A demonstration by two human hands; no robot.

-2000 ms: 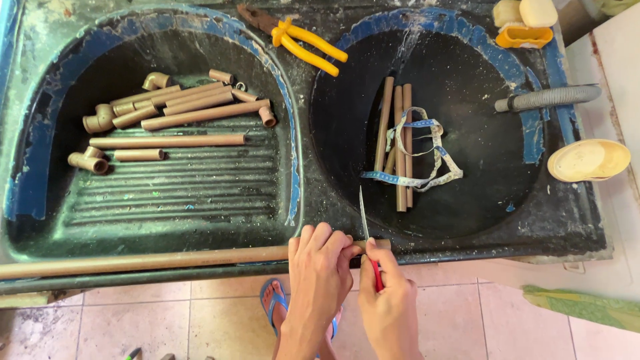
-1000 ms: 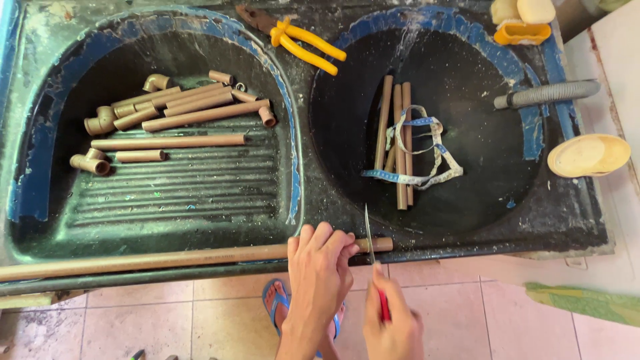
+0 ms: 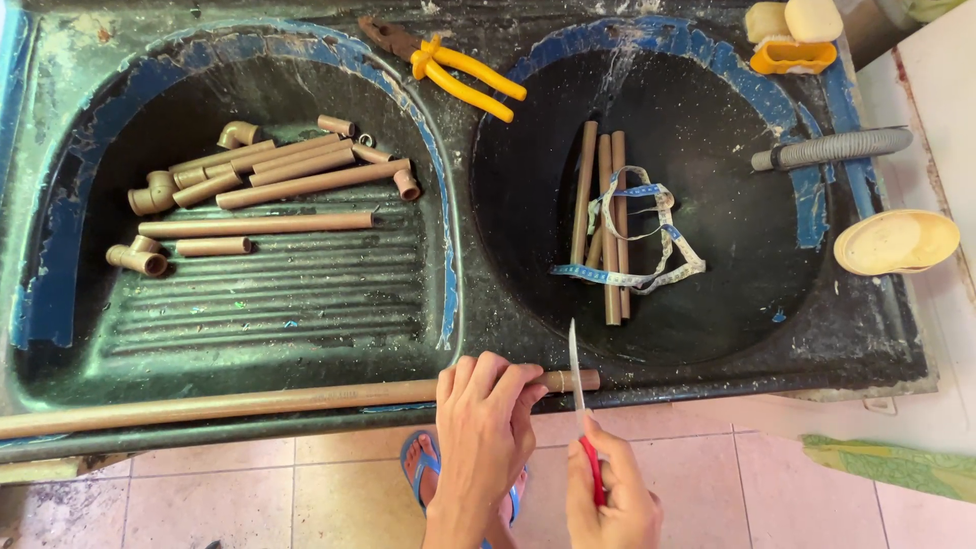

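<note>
A long brown plastic pipe (image 3: 305,400) lies along the front edge of the dark sink counter. My left hand (image 3: 488,419) is closed over it near its right end, where a pale ring-shaped mark shows. In my right hand (image 3: 610,480) is a knife (image 3: 577,366) with a red handle, its narrow blade pointing up across the pipe just right of that mark. Whether the blade touches the pipe I cannot tell. Several short brown pipe pieces (image 3: 313,183) and an elbow fitting (image 3: 238,134) lie in the left basin. Another few pipes (image 3: 584,194) and a tape measure (image 3: 671,267) lie in the round basin.
Pliers with yellow handles (image 3: 473,76) rest between the basins. At the right are a grey corrugated hose (image 3: 839,147), a cream oval dish (image 3: 896,242) and a yellow holder (image 3: 793,57) with pale blocks. Below the counter edge are tiled floor and feet in blue flip-flops (image 3: 427,469).
Two seconds ago my right hand was up at the pipe; it is now lower, with the knife's handle below the counter edge. My left hand has stayed on the pipe.
</note>
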